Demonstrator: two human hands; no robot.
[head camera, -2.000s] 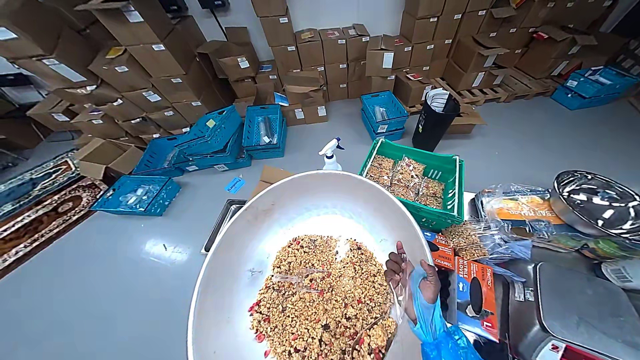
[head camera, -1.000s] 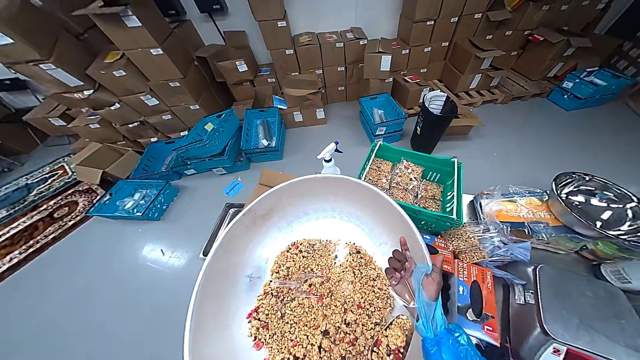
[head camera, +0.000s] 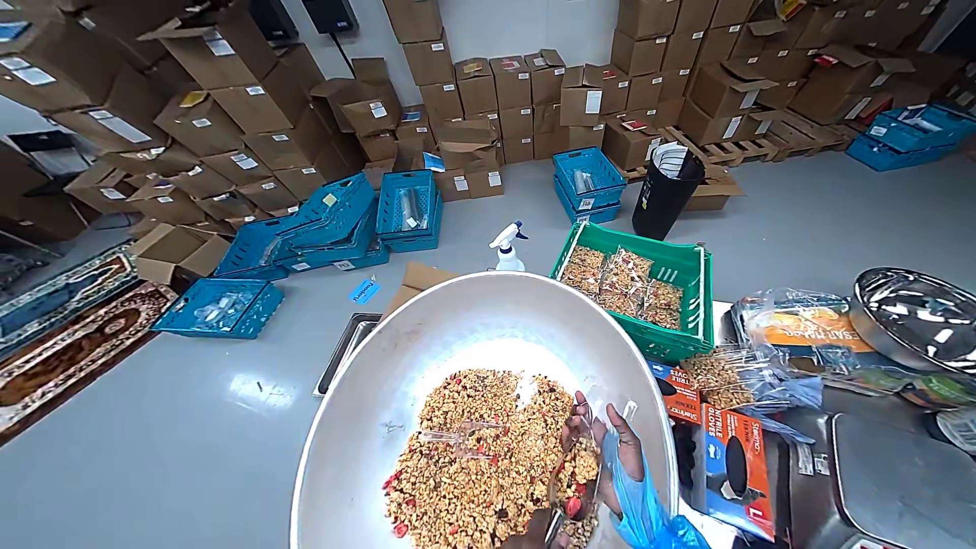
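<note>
A large pale metal bowl (head camera: 366, 427) holds loose granola (head camera: 473, 404) with red fruit pieces. My right hand (head camera: 625, 465), its wrist in blue plastic, holds up a clear bag (head camera: 583, 465) with granola inside, over the bowl's right side. At the bottom edge, my left hand (head camera: 526, 534) is partly cut off and grips what looks like a metal scoop (head camera: 555, 526), just below the bag. On the granola lies a clear plastic item (head camera: 461, 438). Beyond the rim, a green crate (head camera: 663, 343) contains several filled clear bags (head camera: 625, 278).
A white spray bottle (head camera: 507, 248) stands behind the bowl. To the right are nitrile glove boxes (head camera: 736, 473), empty-looking clear bags, a shiny steel bowl (head camera: 915, 320) and a metal-topped device (head camera: 907, 473). Blue crates (head camera: 412, 210), a black bin (head camera: 667, 191) and stacked cardboard boxes are farther back.
My left hand has come into view at the bottom edge. More granola shows in the bag, and my right hand's fingers have shifted lower around it.
</note>
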